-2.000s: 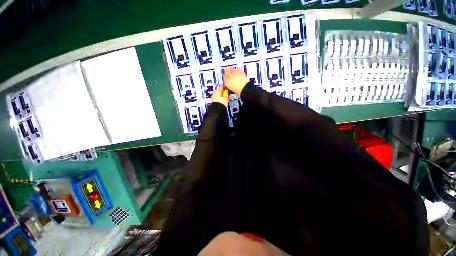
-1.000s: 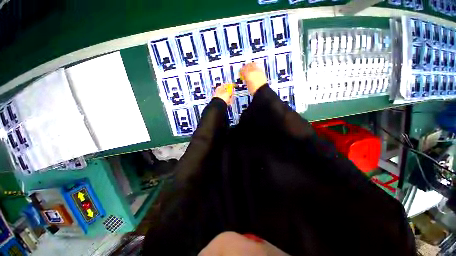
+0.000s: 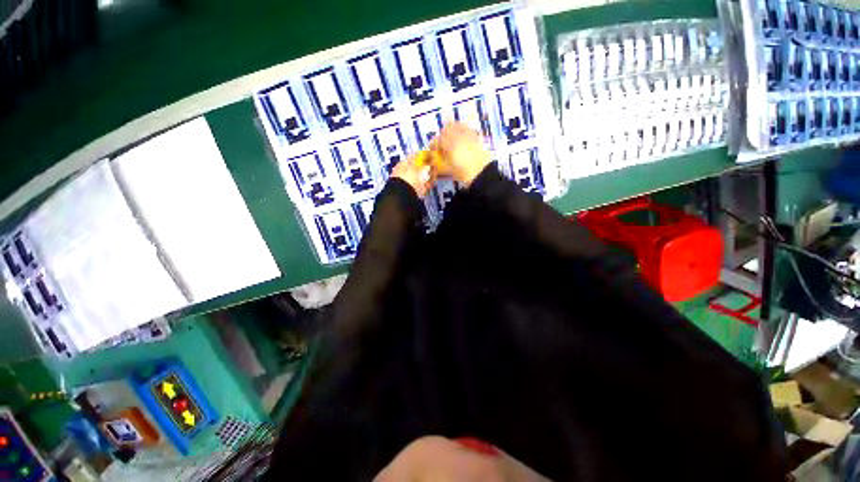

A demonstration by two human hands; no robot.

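A wide white-edged panel sheet (image 3: 283, 155) with rows of blue-bordered, white-windowed panels lies in front of me on the green bench. My left hand (image 3: 413, 172) and my right hand (image 3: 459, 152) are close together over the middle row of the sheet. Yellow finger cots show between them. The fingers are small and blurred, so I cannot tell whether a small part is between them. A clear parts tray (image 3: 646, 99) with rows of pale small parts lies to the right of the sheet.
A panel stack (image 3: 811, 71) in clear plastic lies at the bench's right end. White sheets (image 3: 198, 212) and a left-hand stack (image 3: 108, 254) lie at left. A red stool (image 3: 684, 259) and a teal cabinet with an arrow control panel (image 3: 177, 403) are below the bench.
The view has shifted and tilted. My right hand has moved from a panel in the middle row back close beside my left hand, and the two now nearly touch.
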